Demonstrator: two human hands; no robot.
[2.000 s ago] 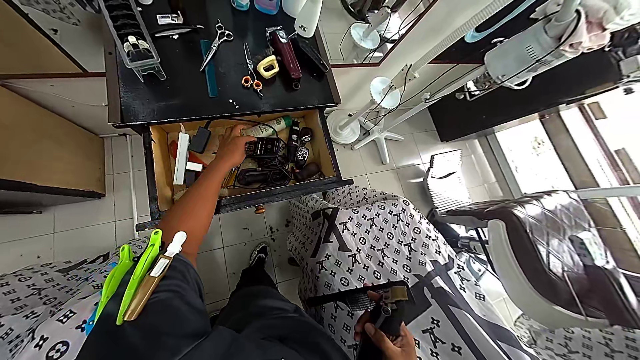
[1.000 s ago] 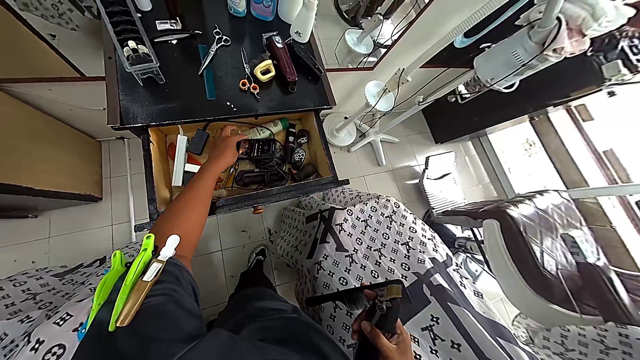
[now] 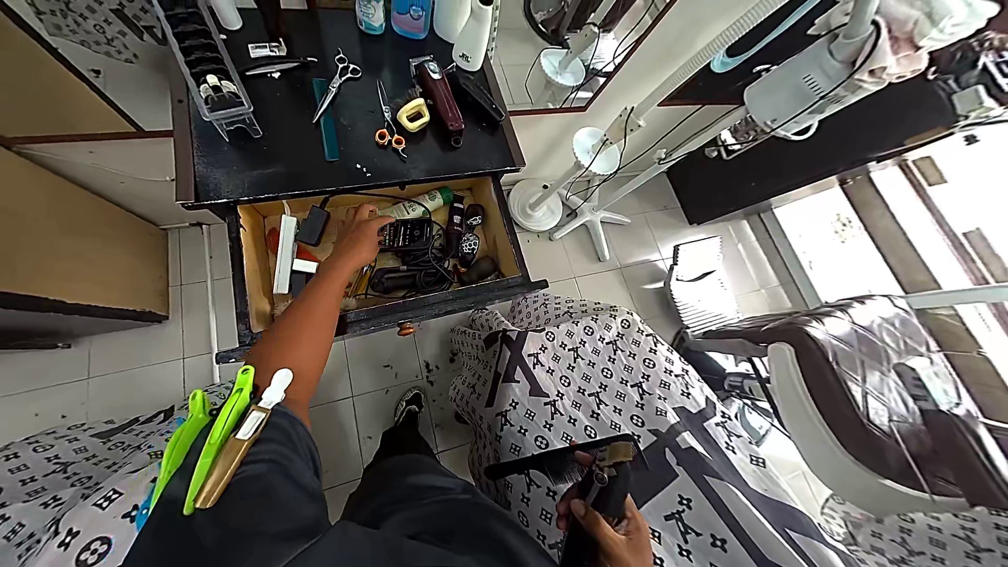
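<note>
My left hand (image 3: 361,236) reaches into the open wooden drawer (image 3: 425,303). Its fingertips are at the left edge of a black boxy item (image 3: 406,235); whether they grip it cannot be told. Around it lie a green-capped tube (image 3: 417,205), a black power adapter (image 3: 314,226), a white bar-shaped thing (image 3: 285,253), tangled black cords (image 3: 433,272) and dark clipper-like tools (image 3: 454,226). Low in the view, my right hand (image 3: 606,520) holds a black hair clipper (image 3: 605,484) together with a black comb (image 3: 543,462), above a patterned cape.
On the black counter (image 3: 268,169) lie scissors (image 3: 340,85), orange-handled shears (image 3: 387,118), a teal comb (image 3: 326,118), a maroon clipper (image 3: 439,98) and spray bottles (image 3: 473,35). A patterned cape (image 3: 583,370) drapes below. A salon chair (image 3: 874,378) and a wheeled white stand (image 3: 594,220) are at the right.
My left hand stays in the drawer, its fingers now at the boxy item's left edge. My right hand still holds the clipper and comb.
</note>
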